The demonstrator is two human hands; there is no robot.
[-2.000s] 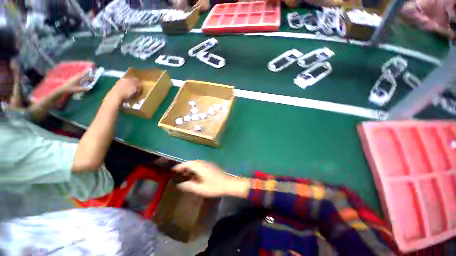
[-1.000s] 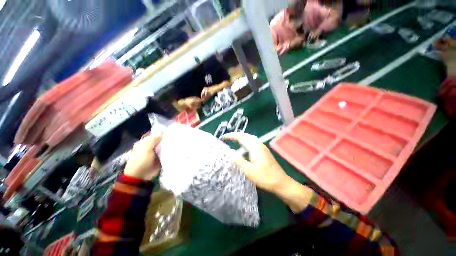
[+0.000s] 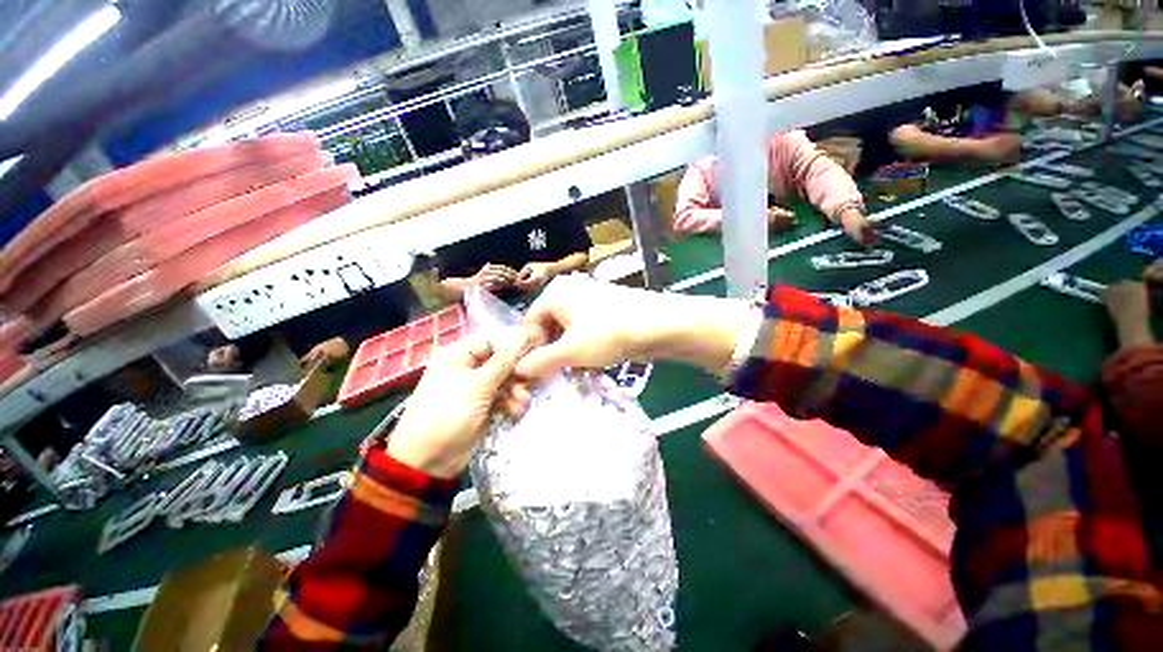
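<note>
A clear plastic bag of white fittings [image 3: 587,522] hangs upright in the middle of the view, bulging at the bottom. My left hand [image 3: 453,397] grips its gathered neck from the left. My right hand [image 3: 587,329] is at the same neck, its fingers closed on the plastic and touching my left fingers. The fingertips overlap, so the bag's mouth is partly hidden. Plaid sleeves cover both my forearms.
A pink-red compartment tray [image 3: 829,503] lies right of the bag, partly under my right sleeve. A cardboard box [image 3: 211,605] stands at lower left. A pale post [image 3: 740,153] rises ahead. White housings [image 3: 211,487] lie on the green belt. People sit across the line.
The view has swung up from the bench. The bag, first seen tilted between my hands, now hangs upright. My right hand has moved from its side to its neck.
</note>
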